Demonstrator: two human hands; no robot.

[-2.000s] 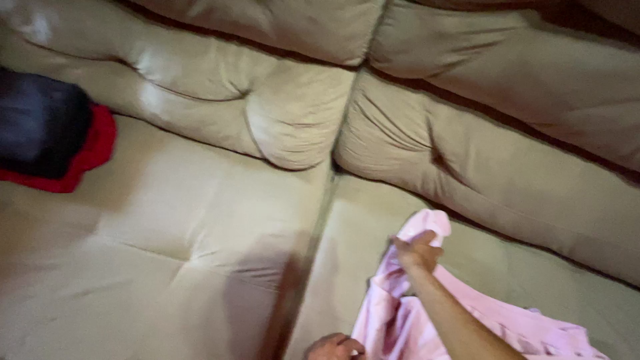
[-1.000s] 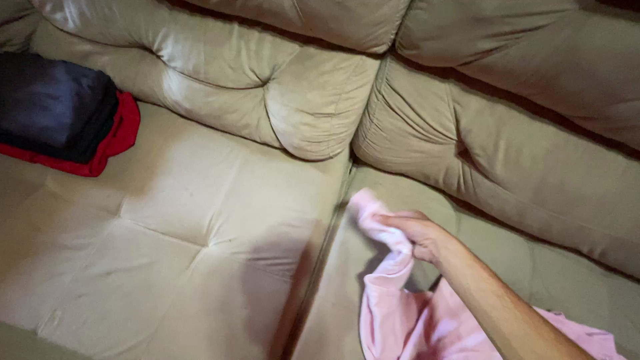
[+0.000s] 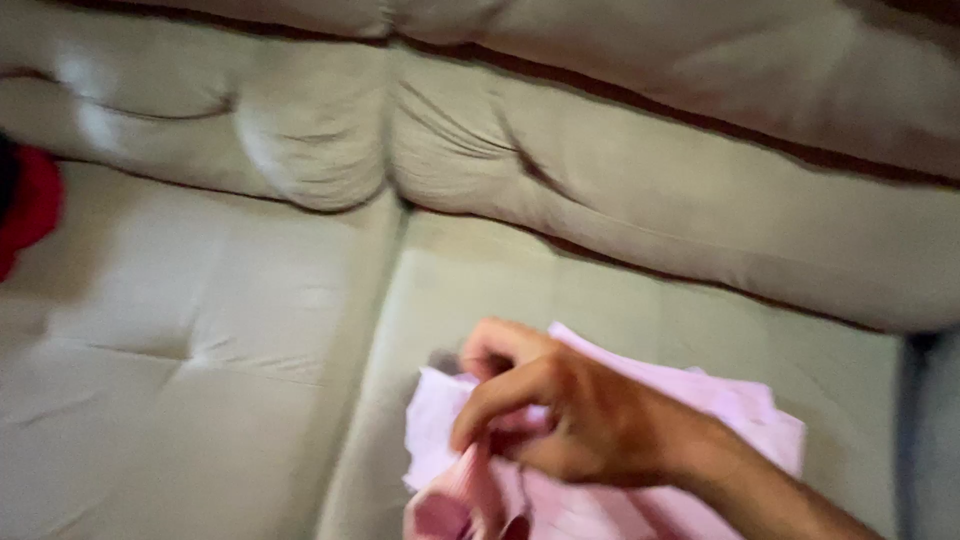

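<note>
A pink cloth garment (image 3: 727, 397) lies partly bunched on the right seat cushion of a beige sofa, at the lower middle and right of the head view. My right hand (image 3: 570, 412) reaches in from the lower right, its curled fingers pinching a fold of the garment and lifting it a little. Left of those fingers, a pale edge of the cloth spreads on the seat. The picture is blurred around the fingers. At the bottom edge a small dark shape shows by the fabric, too unclear to name. My left hand cannot be made out.
The beige tufted sofa seat (image 3: 255, 315) fills the left, with a seam between the two cushions. Padded backrests (image 3: 660, 187) run across the top. A red cloth (image 3: 34, 199) with something black on it lies at the far left edge. A grayish surface borders the right seat.
My right hand has shifted its grip on the pink garment, and the cloth near it is arranged differently. The view has moved right. My left hand, at the bottom two seconds ago, is out of sight.
</note>
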